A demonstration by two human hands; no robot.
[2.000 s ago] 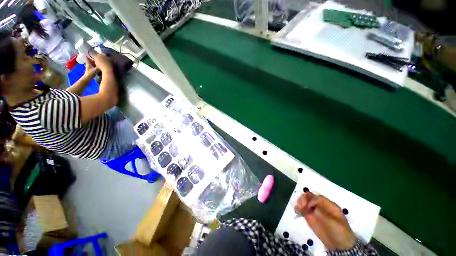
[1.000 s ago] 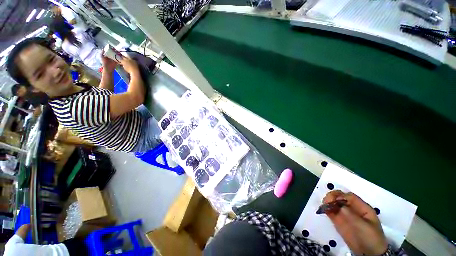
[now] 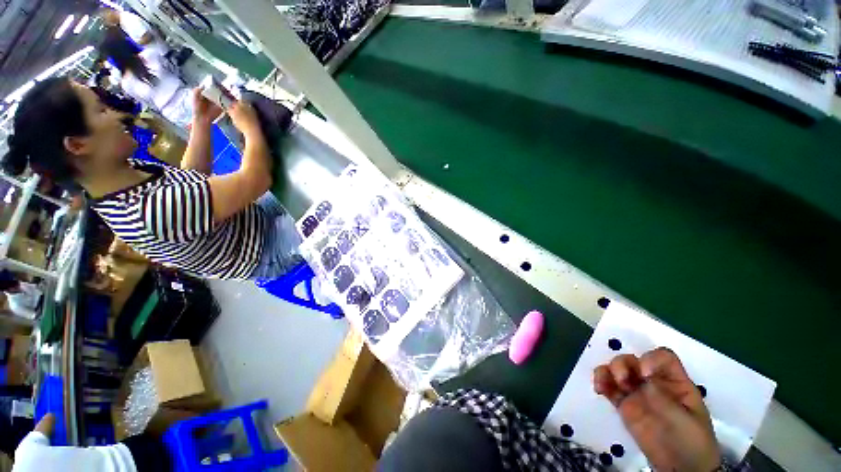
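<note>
My right hand [image 3: 659, 406] is at the lower right above a white sheet [image 3: 738, 383] with small black dots, its fingers curled and blurred. A dark spot shows among the fingers, but I cannot tell whether they hold anything. My left hand is out of view; only a black-and-white checkered sleeve [image 3: 493, 419] shows at the bottom. White sheets with rows of black panels [image 3: 392, 300] lie on a crinkled clear bag [image 3: 461, 336] to the left. A bright pink rounded object [image 3: 527, 337] lies on the dark bench between bag and sheet.
A green conveyor belt [image 3: 553, 157] runs behind a pale rail [image 3: 553, 272] with holes. A white tray [image 3: 682, 60] holds black parts at the top right. A person in a striped shirt [image 3: 175, 212] sits left, holding a white object. Cardboard box [image 3: 346, 406] stands below the bench.
My view has turned left since the oldest frame. The dark panel that showed in my right fingers one second ago is no longer clearly visible; the hand has turned. The seated person has faced away again.
</note>
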